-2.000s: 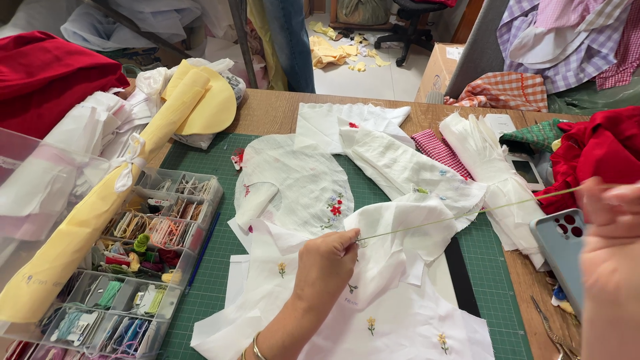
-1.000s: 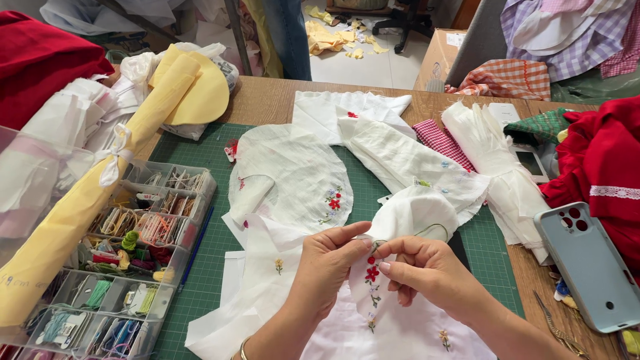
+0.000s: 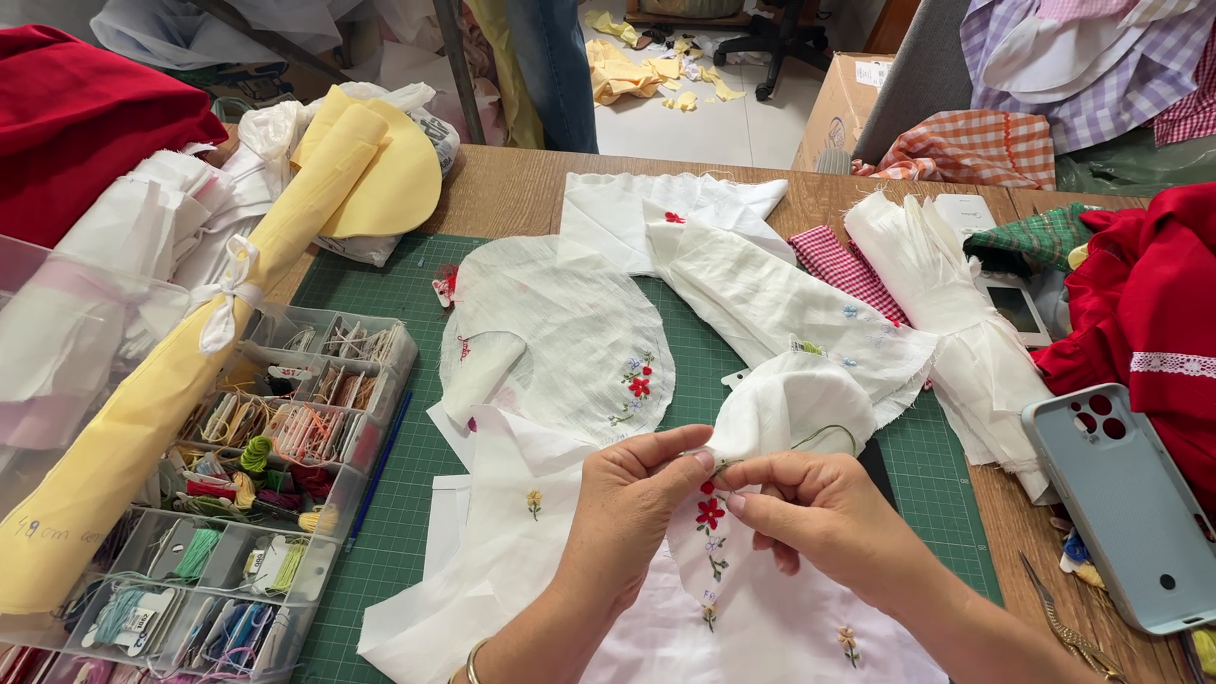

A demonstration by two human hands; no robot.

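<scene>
White cloth with embroidered red and blue flowers point(image 3: 714, 546) hangs from my fingers over the green cutting mat point(image 3: 936, 518). My left hand point(image 3: 632, 503) pinches a gathered fold of it between thumb and index finger. Close against it, my right hand point(image 3: 817, 513) has its thumb and fingertips at the same fold, above the red flowers. A loop of green thread point(image 3: 828, 435) lies on the cloth just behind the right hand. Whether a needle is between the fingertips cannot be seen. Under both hands spreads white fabric with small yellow flowers point(image 3: 534, 502).
A clear plastic box of threads point(image 3: 328, 560) and a yellow fabric roll point(image 3: 180, 380) are at left. Embroidered white pieces point(image 3: 560, 323) lie beyond my hands. On the right are a phone case point(image 3: 1121, 513), small scissors point(image 3: 1069, 622) and red fabric point(image 3: 1168, 285).
Two seconds ago my right hand was raised at the far right with the thread drawn long; it has come back beside my left hand. The thread now lies in a slack loop.
</scene>
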